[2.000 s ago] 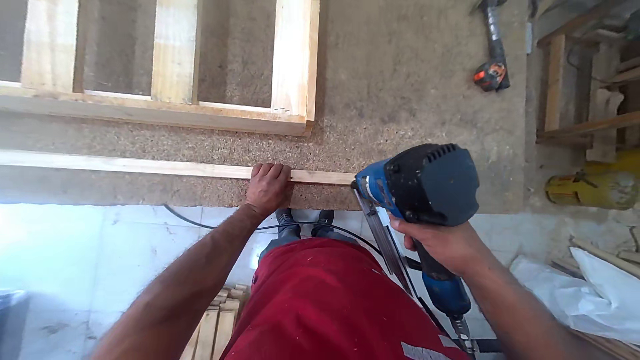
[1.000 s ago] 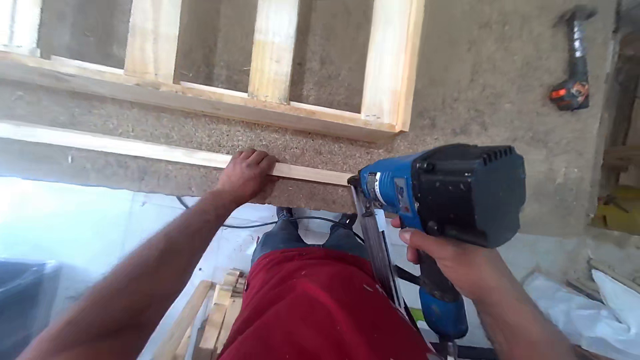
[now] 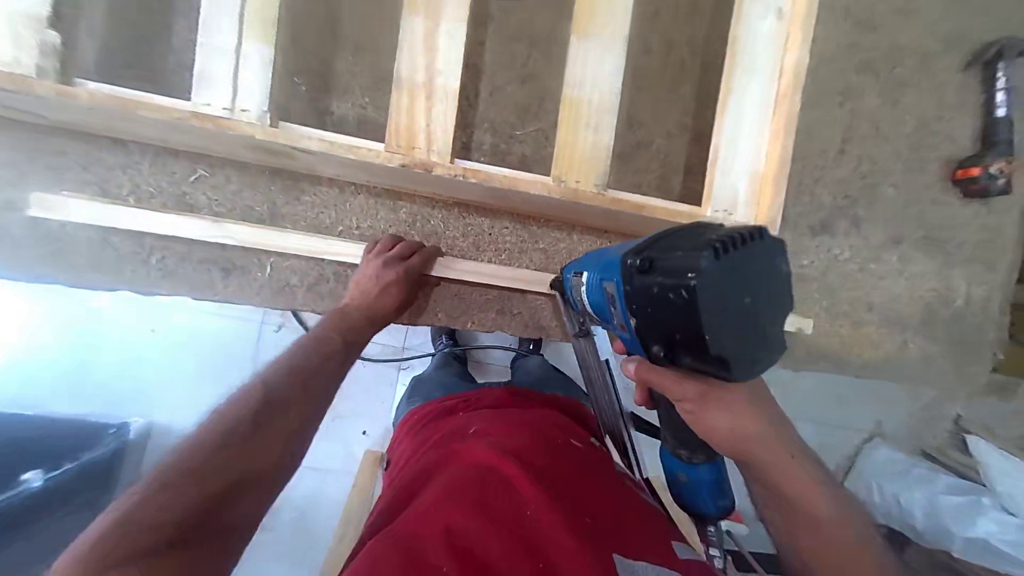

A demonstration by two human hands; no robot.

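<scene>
A long narrow wooden strip [image 3: 200, 228] lies along the near side of a particleboard worktop. My left hand [image 3: 394, 276] grips it from above, fingers over its far edge. My right hand [image 3: 692, 400] is closed round the handle of a blue and black pneumatic nail gun [image 3: 680, 300]. The gun's nose touches the strip, or is just over it, to the right of my left hand. The strip's end shows past the gun's right side; the gun hides the part between. The gun's magazine [image 3: 600, 384] points down toward my body.
A slatted wooden frame [image 3: 512, 188] lies on the worktop [image 3: 888, 240] beyond the strip. At the far right are a hammer [image 3: 998, 96] and a tape measure [image 3: 982, 174]. A black hose [image 3: 448, 350] runs below the worktop's edge. White plastic sheeting [image 3: 928, 496] lies at lower right.
The view has shifted left, so the strip's left end now shows. My left hand still holds the strip, and the nail gun has moved along the strip with its right end now showing beyond.
</scene>
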